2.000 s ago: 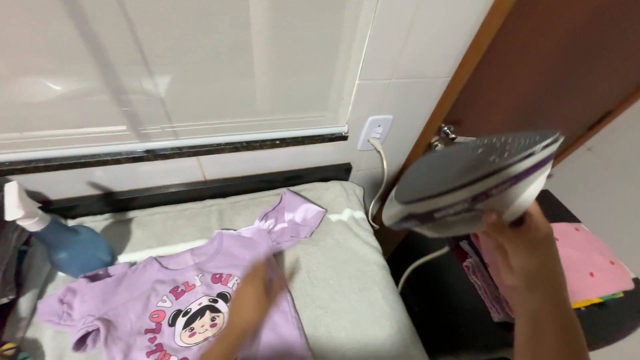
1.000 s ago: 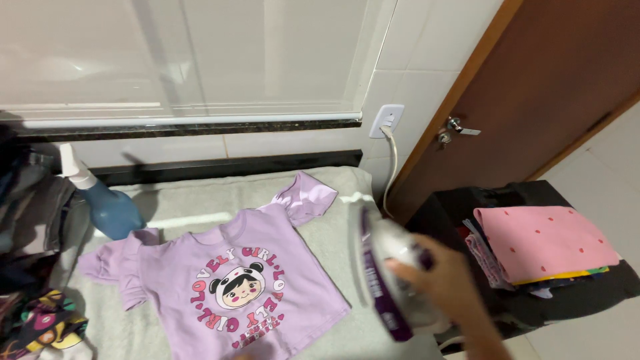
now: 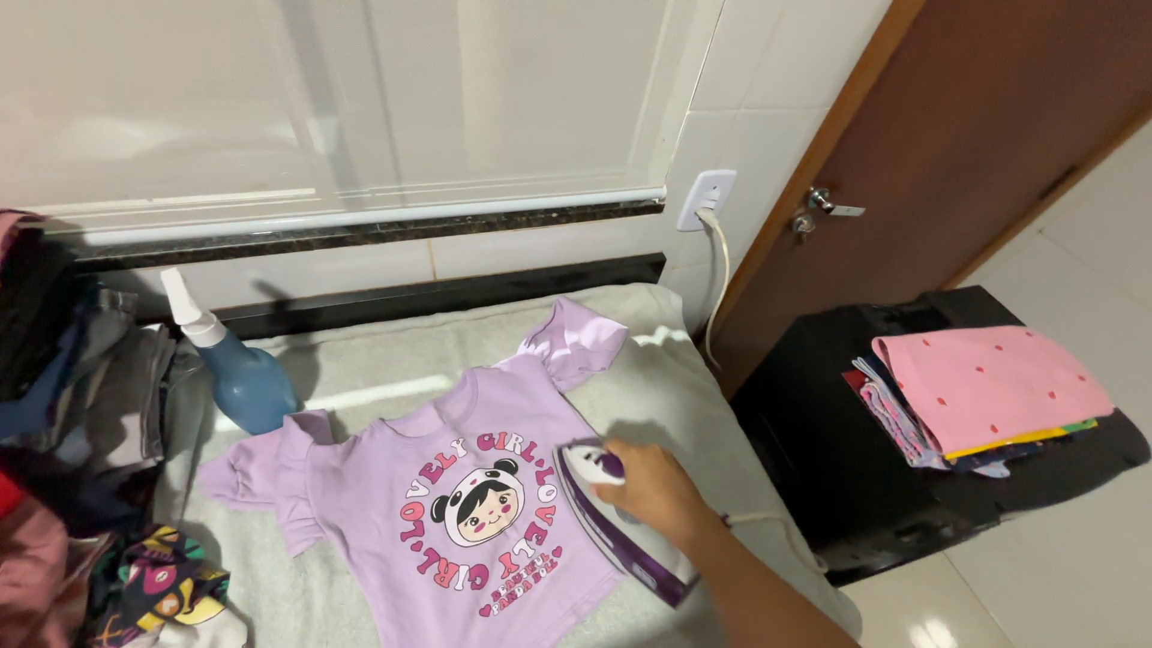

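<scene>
A lilac child's T-shirt with ruffled sleeves and a printed panda-hood face lies spread on a grey-green cloth. My right hand grips the handle of a white and purple clothes iron. The iron lies flat along the shirt's right side, its tip pointing up toward the right sleeve, partly beside the print. My left hand is out of view. A blue spray bottle with a white nozzle stands behind the left sleeve.
Piled clothes line the left side. A white cord runs from a wall outlet. At right, folded clothes with a pink piece on top sit on a black surface, near a brown door.
The iron, held up in the air at right two seconds ago, has come down and left onto the shirt. My left hand, over the shirt earlier, has left the view.
</scene>
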